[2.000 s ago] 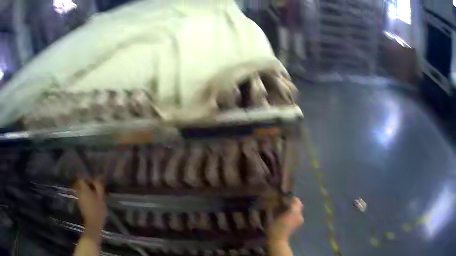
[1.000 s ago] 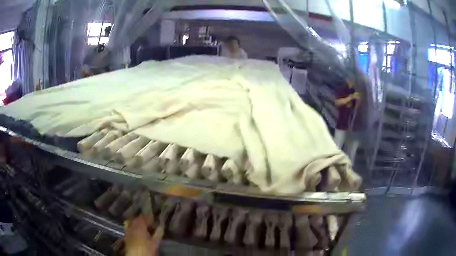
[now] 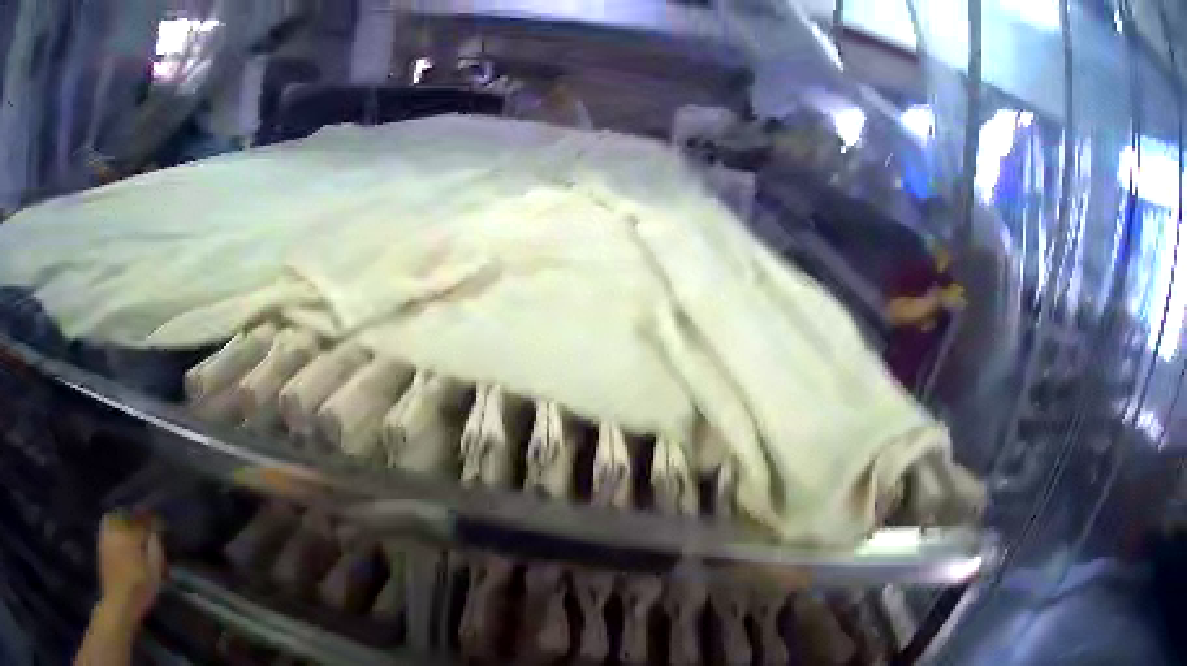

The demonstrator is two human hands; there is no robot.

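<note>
A long metal rack [image 3: 521, 523] stands right in front of me, its front edge curving across the view. A pale cream-yellow cloth [image 3: 521, 299] lies wrinkled over its top. Beige folded pieces [image 3: 482, 436] stick out in a row from under the cloth. More folded pieces [image 3: 625, 612] hang in a row on the tier below. My left hand [image 3: 128, 572] is at the lower left, fingers curled at a rail of the rack below the top edge; blur hides the exact grip. My right hand is not in view.
Transparent hanging plastic strips [image 3: 1028, 195] are at the right. Behind them a person in a dark red top [image 3: 922, 306] stands beside the rack. Dark equipment [image 3: 378, 111] is at the back. Bright windows show at the upper left and right.
The rack's front edge fills more of the lower view, and the transparent strips look nearer. My left hand appears further left. My right hand, seen on the rack earlier, is out of view.
</note>
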